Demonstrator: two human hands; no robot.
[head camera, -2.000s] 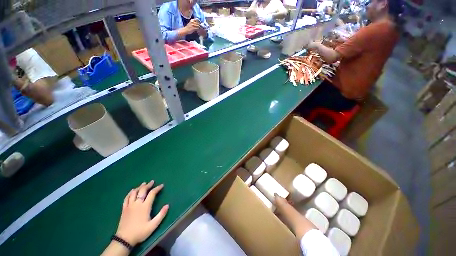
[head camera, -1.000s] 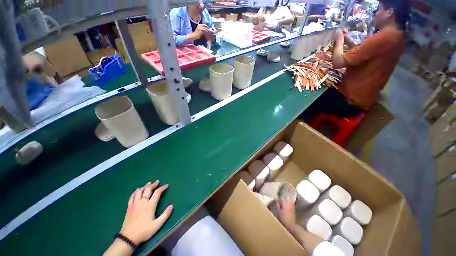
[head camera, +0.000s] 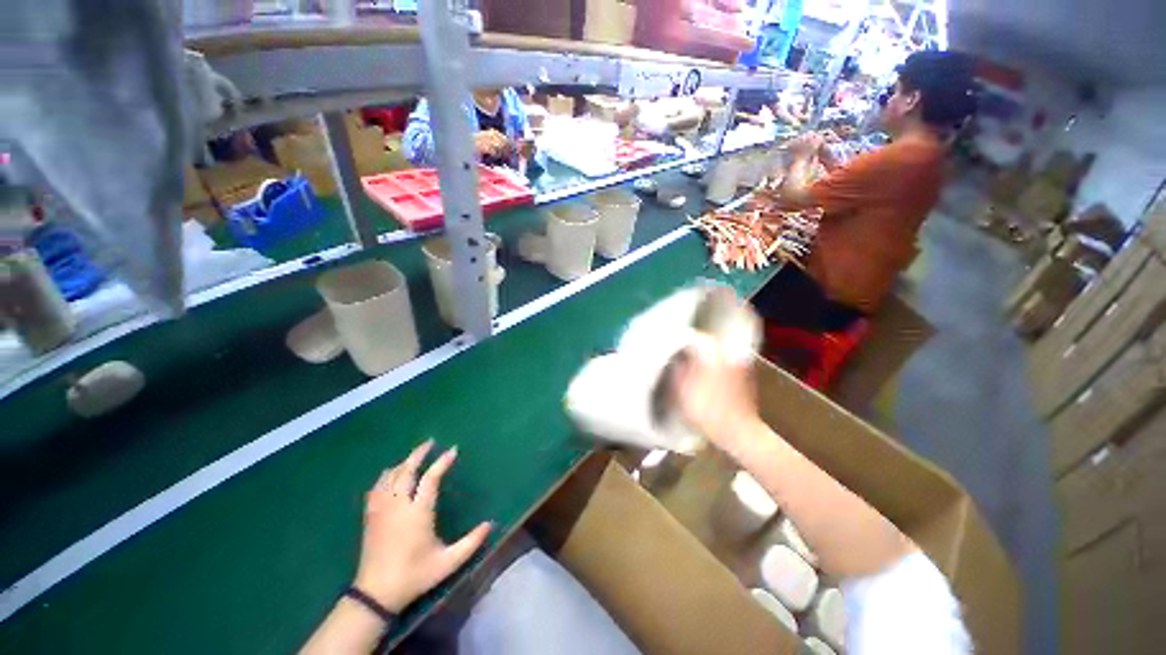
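My right hand (head camera: 716, 390) is shut on cream housing shells (head camera: 633, 399), blurred by motion, above the near edge of the green bench and the carton. They look like two shells held together. My left hand (head camera: 412, 527) rests with spread fingers on the green workbench (head camera: 384, 441) and holds nothing. The open brown carton (head camera: 895, 480) stands at the right, with several cream shells (head camera: 789, 577) closed end up inside, partly hidden by my right arm. Open-mouthed shells (head camera: 371, 317) stand on the inner belt with flat beige pieces (head camera: 106, 388) beside them.
A metal post (head camera: 463, 192) rises from the pale rail. A red compartment tray (head camera: 441, 195) and a blue basket (head camera: 276, 211) lie across the line. Orange-and-white strips (head camera: 754, 238) lie before a person in orange (head camera: 876, 211). A translucent bag (head camera: 109, 141) hangs at upper left.
My right hand has come up out of the carton with shells in it and moved over the bench edge. My left hand stays on the bench. The camera view has shifted.
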